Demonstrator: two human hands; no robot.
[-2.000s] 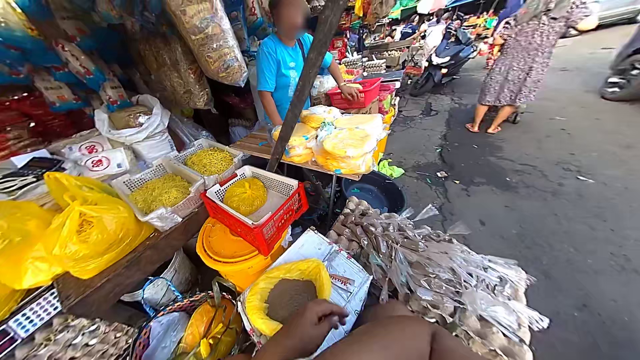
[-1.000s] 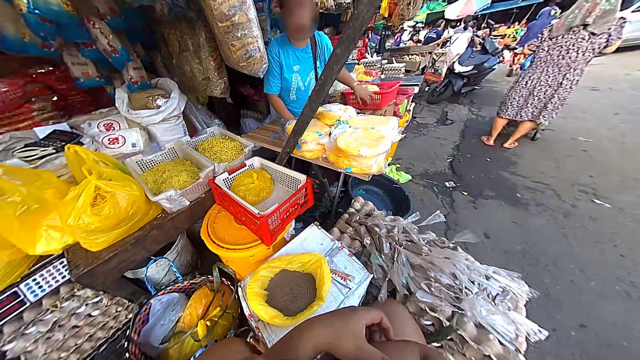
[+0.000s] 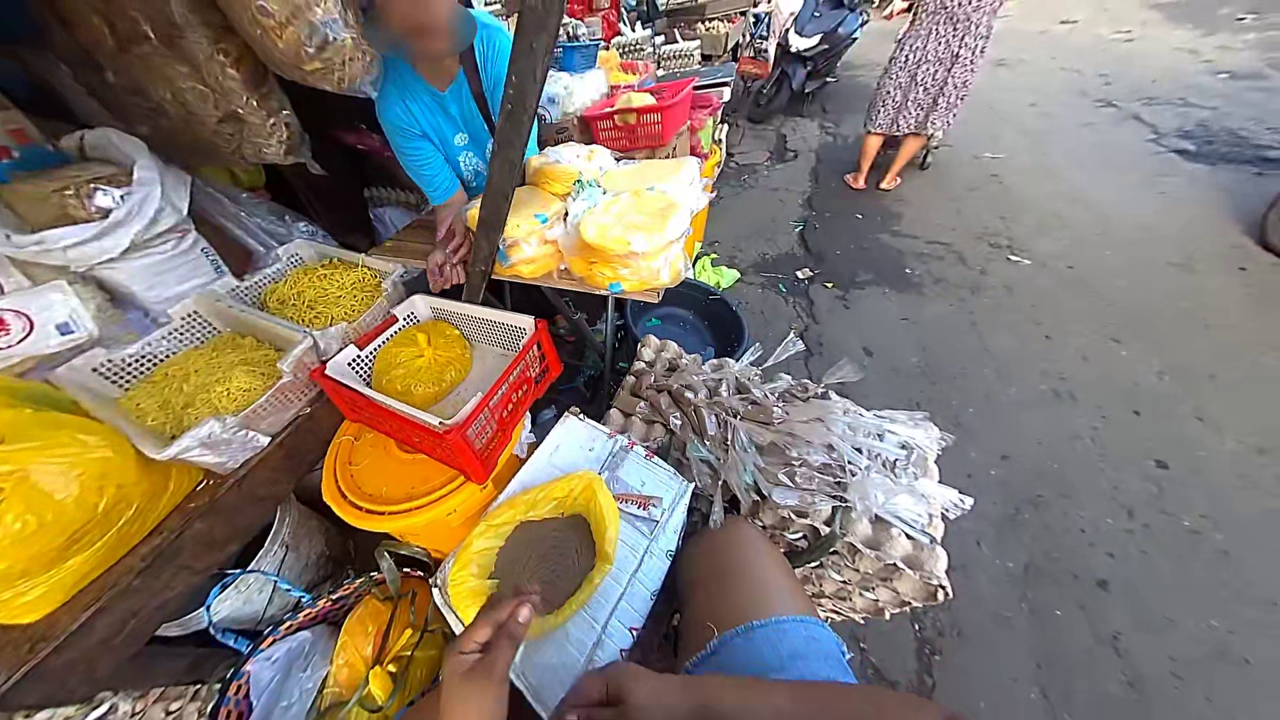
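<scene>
My left hand [image 3: 490, 640] is at the near rim of a yellow plastic bag [image 3: 470, 560] opened around a dark grey-brown powder [image 3: 545, 562]; its thumb and fingertips are together, and whether they pinch anything cannot be told. The bag rests on a white cardboard box [image 3: 600, 540]. Low in the view, my right hand [image 3: 610, 690] lies by the box's near edge, partly cut off by the frame, its fingers curled and hidden. Beyond the bag, a yellow bag of noodles [image 3: 422, 364] sits in a white basket inside a red crate [image 3: 470, 440], above an orange lidded bucket [image 3: 385, 480].
Small clear plastic bags [image 3: 800, 440] lie over stacked egg trays [image 3: 890, 580] on the right. White baskets of yellow noodles [image 3: 205, 385] stand left. A person in a blue shirt [image 3: 430, 130] is behind a slanted wooden post [image 3: 515, 140] and a table with yellow packs [image 3: 630, 225].
My hands were close together a second ago; now the left is at the yellow bag's rim and the right is lower, apart from it. The view has moved nearer the stall.
</scene>
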